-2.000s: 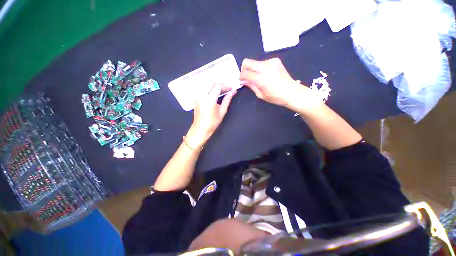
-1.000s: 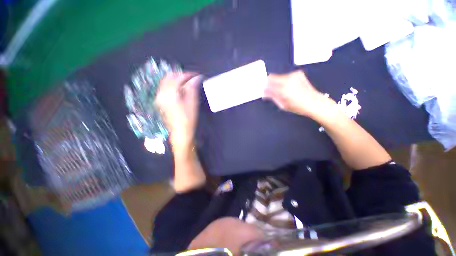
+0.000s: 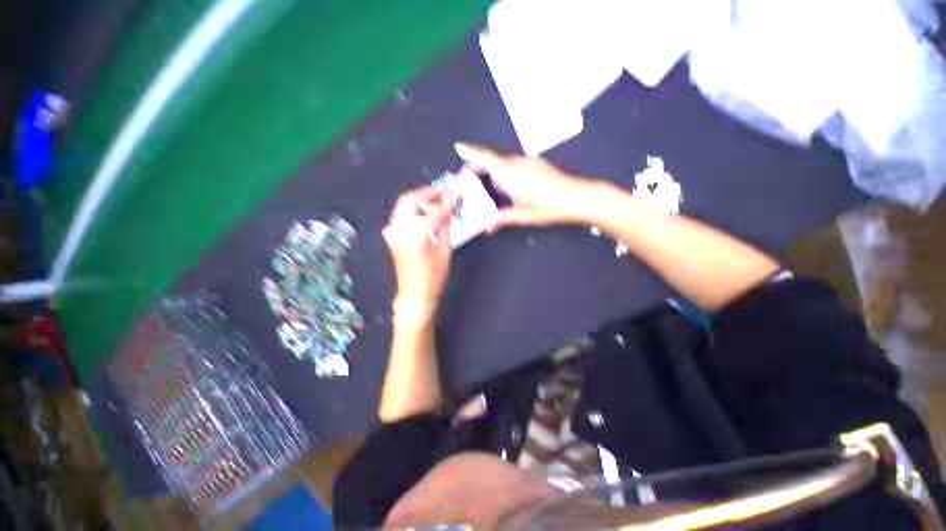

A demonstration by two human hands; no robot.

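Observation:
The white plastic housing (image 3: 473, 215) is between my hands above the black mat, partly covered by fingers. My right hand (image 3: 534, 190) holds its right side, thumb and fingers spread around it. My left hand (image 3: 419, 226) is at its left edge, fingers pinched on a small greenish piece that looks like a circuit board (image 3: 447, 188); blur hides its exact seating. A loose pile of green circuit boards (image 3: 314, 290) lies left of my left hand. A small heap of tiny white parts (image 3: 657, 188) lies beyond my right forearm.
White housings (image 3: 560, 73) lie at the mat's far right, beside cloudy plastic bags (image 3: 799, 83). Stacked clear blister trays (image 3: 213, 404) with boards stand at the left bench end. The green belt (image 3: 259, 114) with a white rail runs across the upper left.
My left hand has come from the board pile back to the housing, with a small piece in its fingers. The housing is now turned and more covered by my hands. The view has shifted.

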